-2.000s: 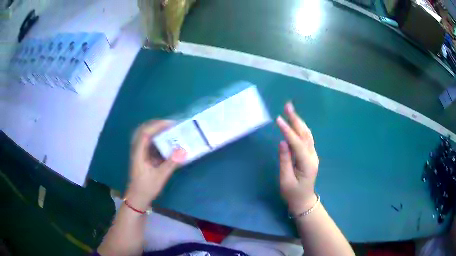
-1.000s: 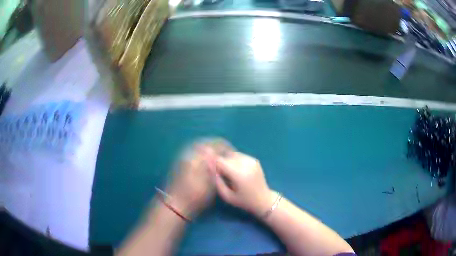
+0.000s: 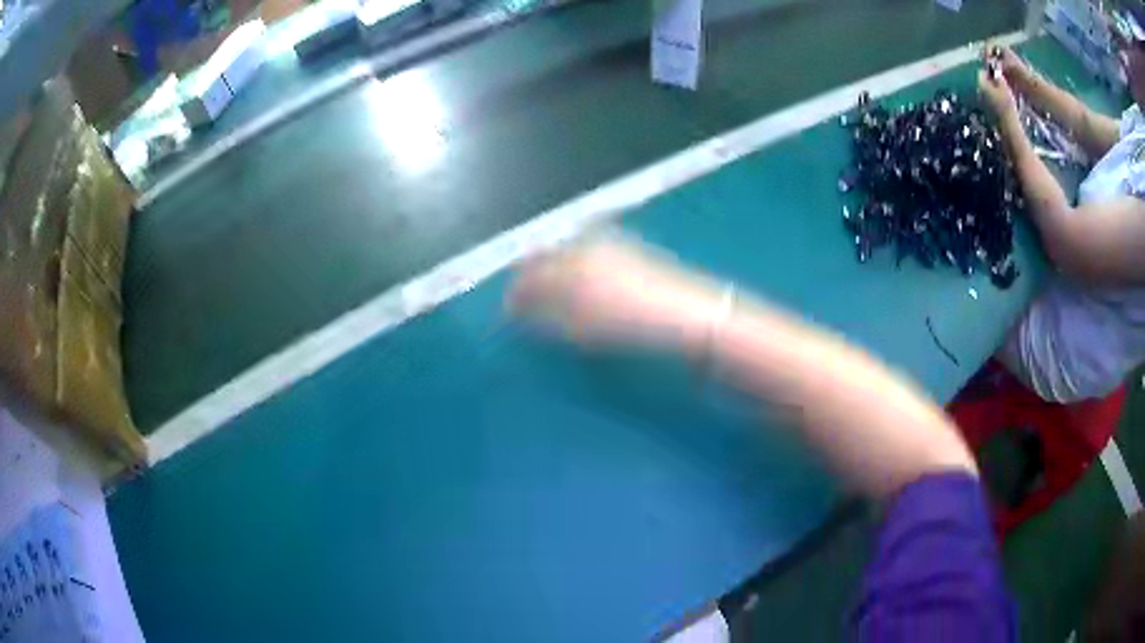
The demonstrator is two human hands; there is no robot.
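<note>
My right hand [image 3: 590, 295] is blurred over the back part of the blue-green bench top [image 3: 414, 502], close to the white edge strip [image 3: 490, 258]. Its fingers cannot be made out, and no held object shows. My left hand is not in view. A white product box [image 3: 677, 42] stands on the dark green conveyor belt [image 3: 527, 113] beyond the strip, cut off by the top edge. Pale-blue boxes [image 3: 44, 572] in rows stand on the white table at the lower left, cut off by the frame.
A brown carton [image 3: 63, 276] stands at the left corner. A tangled black heap [image 3: 935, 182] lies on the bench at the right, with one thin dark piece [image 3: 940, 340] nearby. A neighbouring person [image 3: 1092, 239] sits at the far right by a red stool [image 3: 1067, 459].
The view has swung right. My hands were together over the bench; now my right hand is farther out near the strip and my left hand is out of view.
</note>
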